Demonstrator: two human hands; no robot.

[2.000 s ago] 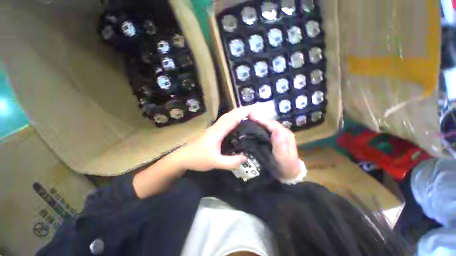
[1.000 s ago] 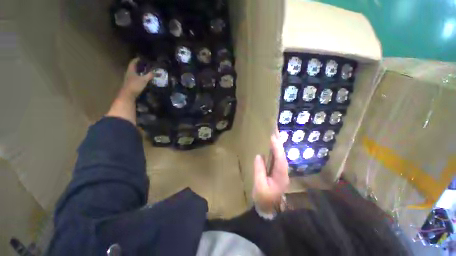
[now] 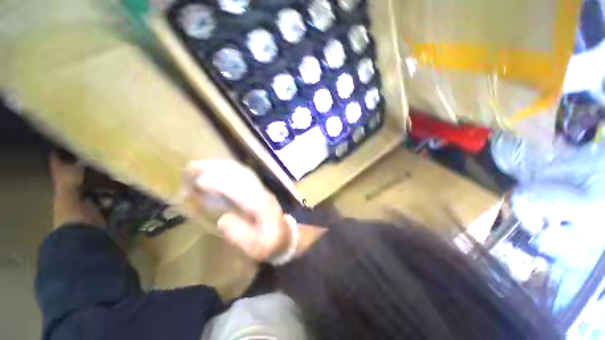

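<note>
My left hand (image 3: 66, 186) is inside the deep source carton (image 3: 119, 99) at the lower left, blurred and partly hidden by shadow and the carton wall. Black units (image 3: 142, 216) lie beside it; whether it grips one cannot be told. My right hand (image 3: 239, 209) is at the carton's near wall, blurred, with fingers bent at the edge; no unit shows in it. The packing carton (image 3: 219, 109) holds rows of black units with silvery centres (image 3: 310, 70). A white sheet (image 3: 302, 154) shows at its near corner.
A brown carton (image 3: 404, 189) stands at the packing carton's near right. A large taped carton flap (image 3: 477, 60) is at the upper right. A red plastic stool (image 3: 451, 133) stands below it. A person's light blue clothing (image 3: 537, 192) shows at the right.
The view has swung right, so the packing carton is larger and more central. My left arm now reaches low at the left. My right hand has moved from the packing carton to the source carton's wall.
</note>
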